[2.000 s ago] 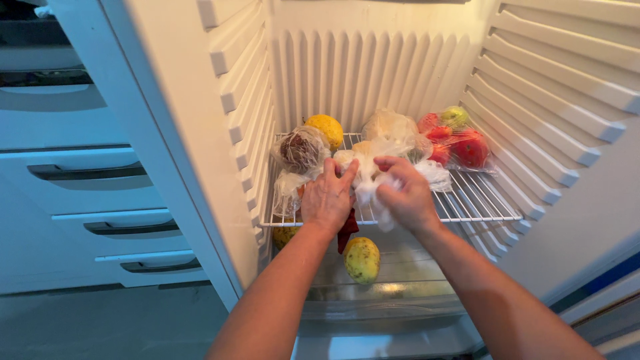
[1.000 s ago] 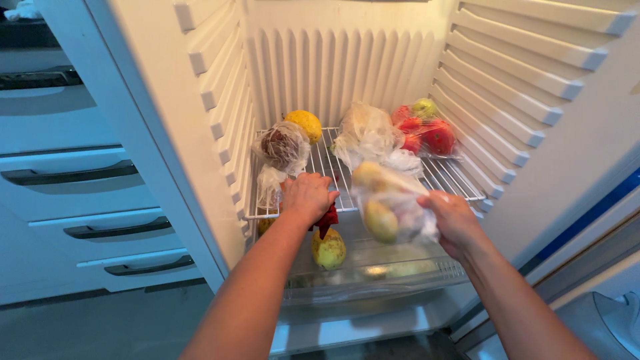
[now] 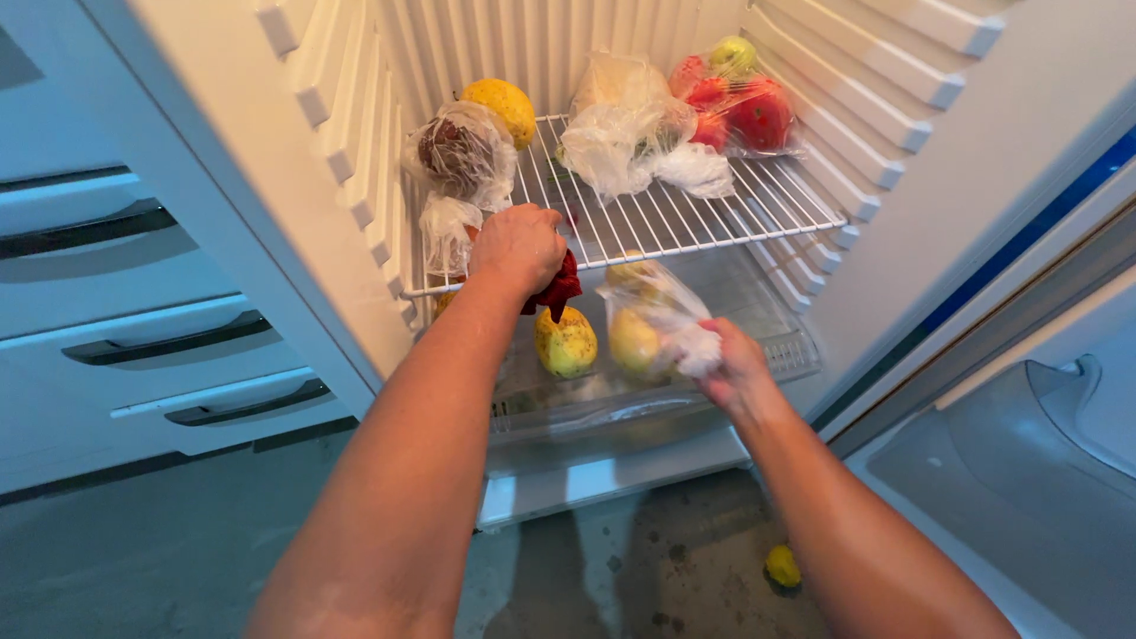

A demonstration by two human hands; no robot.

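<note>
My left hand (image 3: 519, 247) is at the front edge of the white wire shelf (image 3: 692, 232), closed on a dark red cloth (image 3: 561, 286) that hangs below the edge. Lower down, my right hand (image 3: 732, 364) grips the bunched neck of a clear plastic bag of yellow fruit (image 3: 635, 339), held over the lower glass shelf or drawer cover. Left of that bag rests a speckled yellow-green fruit (image 3: 566, 343). On the wire shelf lie a bagged dark round item (image 3: 454, 158), a yellow fruit (image 3: 501, 108), a whitish plastic bag (image 3: 621, 124) and a bag of red tomatoes (image 3: 759, 115).
The fridge's ribbed side walls (image 3: 355, 151) flank the shelf. Its door with a clear bin (image 3: 1056, 426) stands at the right. White drawers with dark handles (image 3: 169, 342) are at the left. A small yellow piece (image 3: 783, 566) lies on the stained floor.
My right hand has come away from the wire shelf with the bag of yellow fruit, which is now lower, below the shelf's front edge. My left hand remains near the front edge. The view has tilted down.
</note>
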